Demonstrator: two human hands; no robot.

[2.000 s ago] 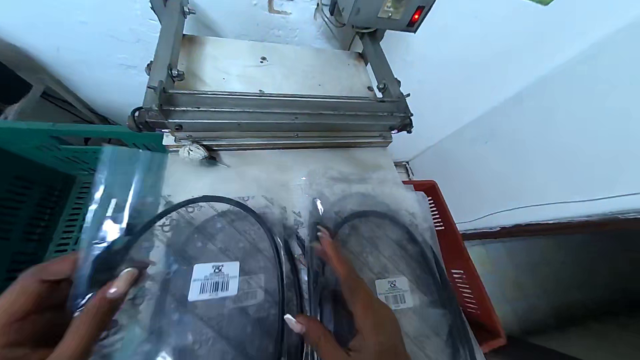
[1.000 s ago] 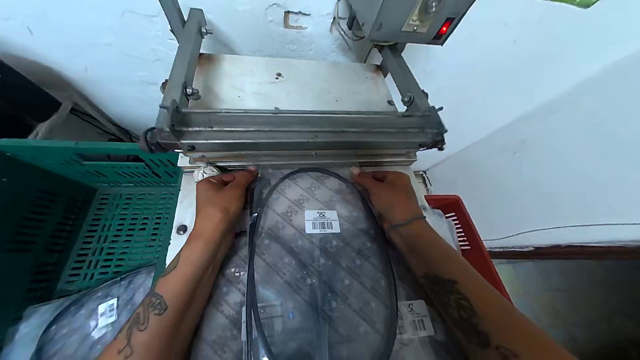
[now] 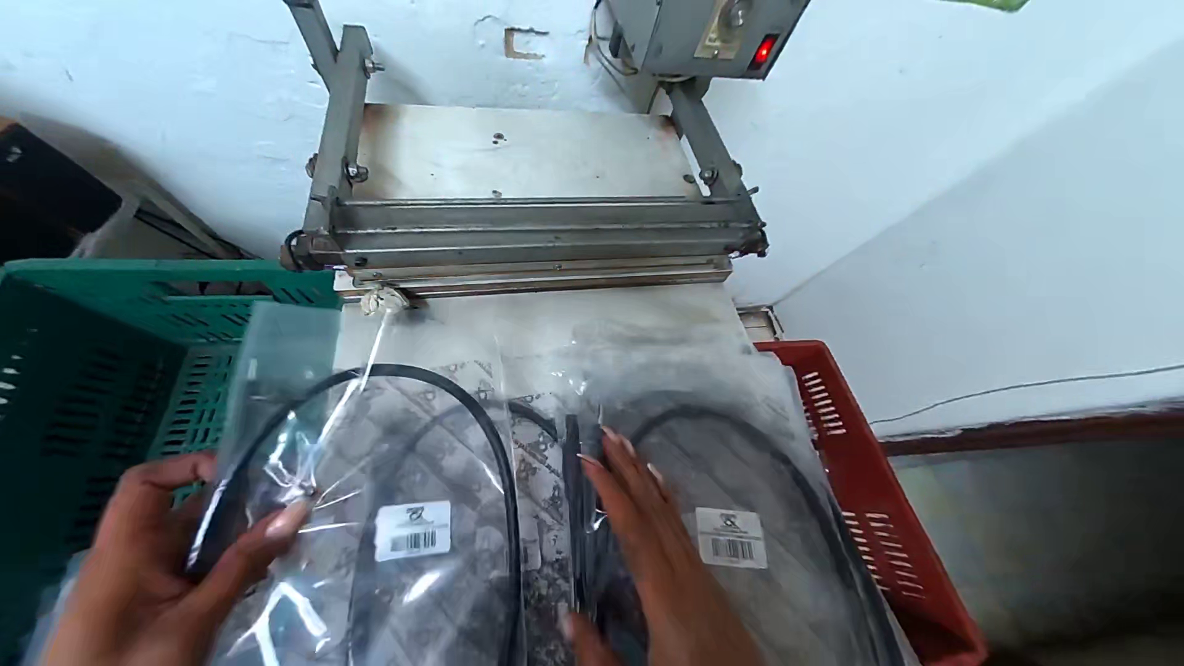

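My left hand pinches the left side of a clear plastic bag that holds a looped black cable and bears a white barcode label. Flat on the bags to the right lies my right hand, its fingertips beside the dark cable ends. Under and beside it is another bagged cable with its own label. Beyond the bags stands a metal bag sealer; its sealing bar is raised above the lower bar.
A green plastic crate stands at the left, and a red crate at the right, partly under the bags. The sealer's control box has a lit red switch. A white wall rises behind.
Both hands have left the sealer's bar, where they held a bag's top edge one second ago. They are now nearer to me, on the bags, and my left hand pinches a bag's side.
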